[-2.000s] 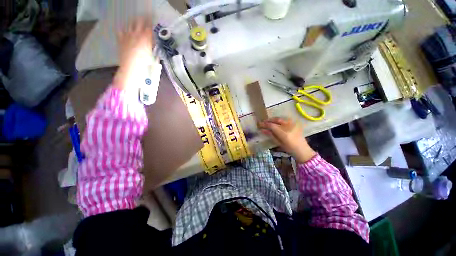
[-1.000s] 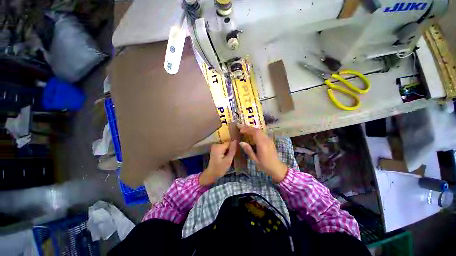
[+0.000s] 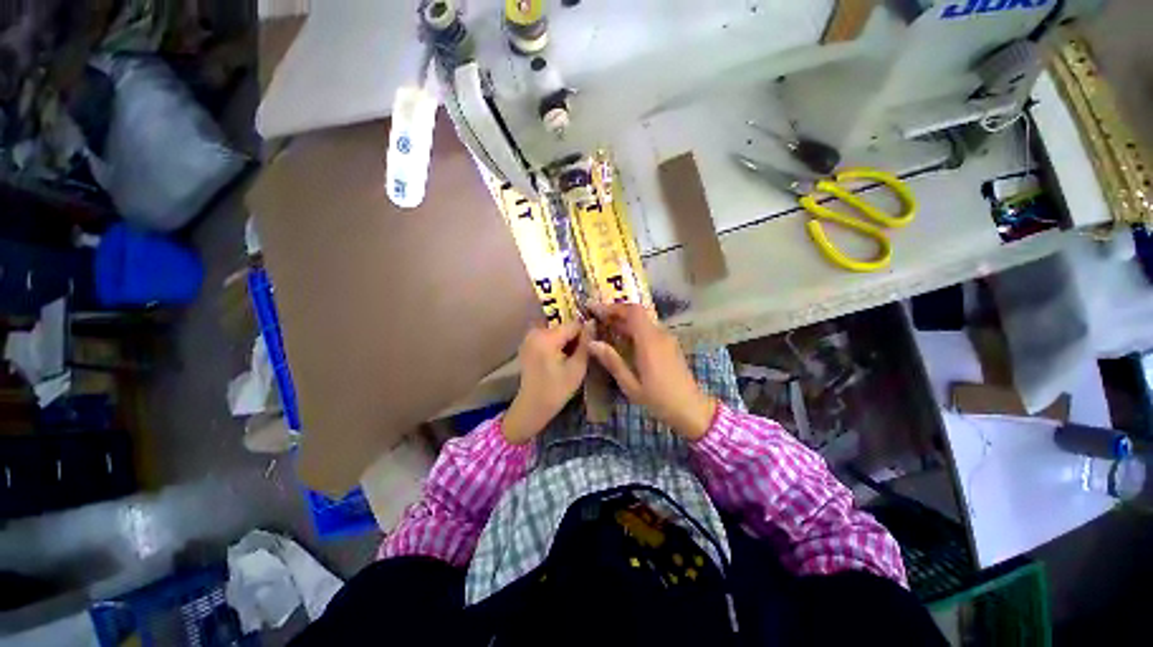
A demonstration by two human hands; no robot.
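My left hand (image 3: 551, 377) and my right hand (image 3: 647, 369) meet at the front end of the yellow marked tapes (image 3: 612, 240). Between them they hold a narrow brown strip (image 3: 597, 394) that hangs down toward the lap; its upper end is hidden by the fingers. A large brown panel (image 3: 392, 278) lies left of the tapes, untouched. A second brown strip (image 3: 693, 217) lies right of the tapes. The presser foot area (image 3: 577, 185) is beyond my fingertips, small and unclear.
The white sewing machine (image 3: 746, 95) spans the back. Yellow-handled scissors (image 3: 860, 217) and a small dark tool (image 3: 816, 154) lie at the right. A white tag-shaped part (image 3: 408, 147) hangs over the panel. A blue crate (image 3: 339, 511) stands left below the table; a white side table (image 3: 1012, 487) is at the right.
My left hand came from the far left panel to the front of the tapes, and my right hand left the strip on the bed. Both now hold another strip, fingers closer together than a second ago.
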